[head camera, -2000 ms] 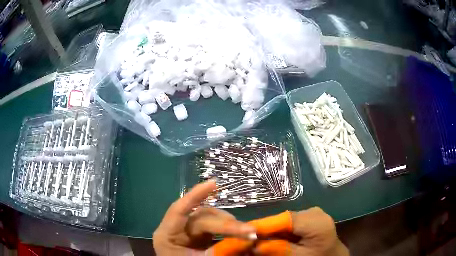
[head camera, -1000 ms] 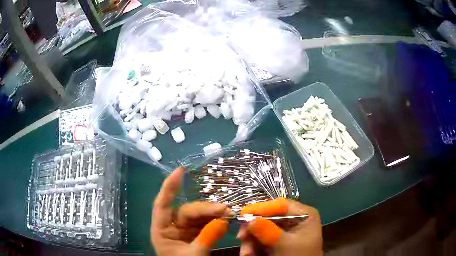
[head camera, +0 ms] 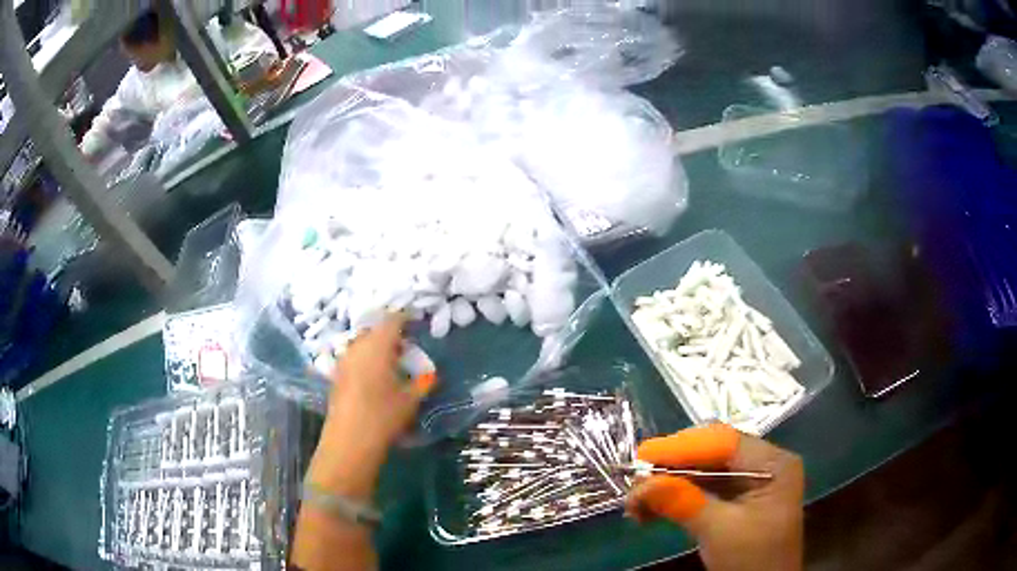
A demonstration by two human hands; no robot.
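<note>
My right hand [head camera: 725,491], with orange finger cots on thumb and index finger, pinches a thin metal rod [head camera: 730,474] with a white collar, held level over the right edge of the rod box [head camera: 491,538]. My left hand [head camera: 379,374] reaches into the front of the large clear plastic bag of white caps [head camera: 446,257]. Its fingers are at a white cap [head camera: 417,361]; whether they grip it is unclear. Many collared rods [head camera: 546,457] lie in the rod box.
The sleeve box [head camera: 820,374] holds white sleeves. A smartphone [head camera: 864,323] and blue trays [head camera: 959,223] are at right. A clear blister tray [head camera: 190,480] with rows of pieces is at left, a printed label [head camera: 201,348] behind it. A person [head camera: 145,89] sits opposite.
My hands have parted. My left hand has moved forward into the bag; my right hand has moved right, keeping the rod. The view has shifted, showing a person at upper left.
</note>
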